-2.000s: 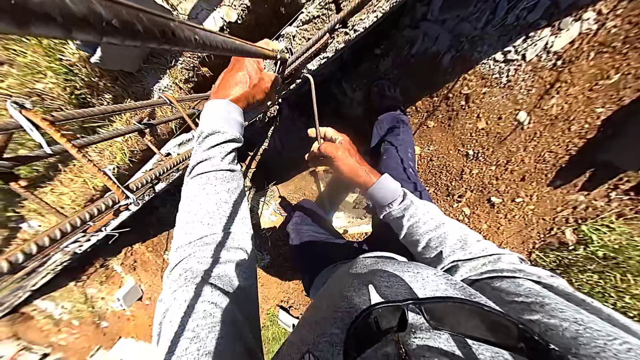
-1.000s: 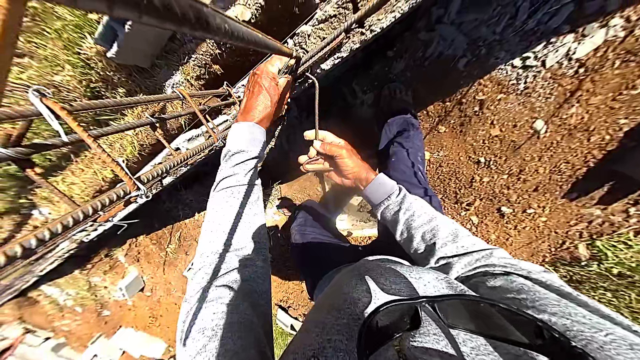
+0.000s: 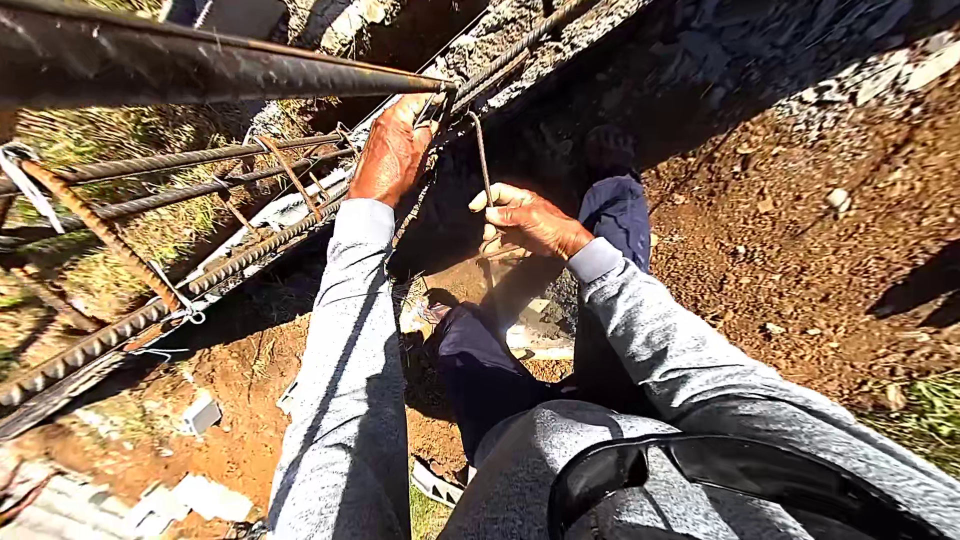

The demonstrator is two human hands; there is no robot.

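Observation:
My left hand [image 3: 394,154] grips at the junction of the rebar cage, just under the end of a long steel bar [image 3: 225,64] that runs in from the upper left; its fingertips are partly hidden. In my right hand [image 3: 532,221] is a thin bent metal rod [image 3: 482,154], pinched between thumb and fingers. The rod's hooked upper end lies right of my left hand, near the bars; whether it touches them I cannot tell. Ribbed rebar [image 3: 255,251] with rusty stirrups [image 3: 105,229] stretches to the lower left, tied with wire [image 3: 193,311].
A concrete edge [image 3: 540,56] continues to the upper right with rebar along it. Reddish soil with stones [image 3: 757,247] lies at the right. Broken pale blocks [image 3: 202,412] sit at the lower left. Dark sunglasses [image 3: 720,457] hang at my chest, above my legs.
My right hand stays on the rod, with its fingers now more spread than two seconds ago. My left hand remains at the bar junction. The view has shifted slightly.

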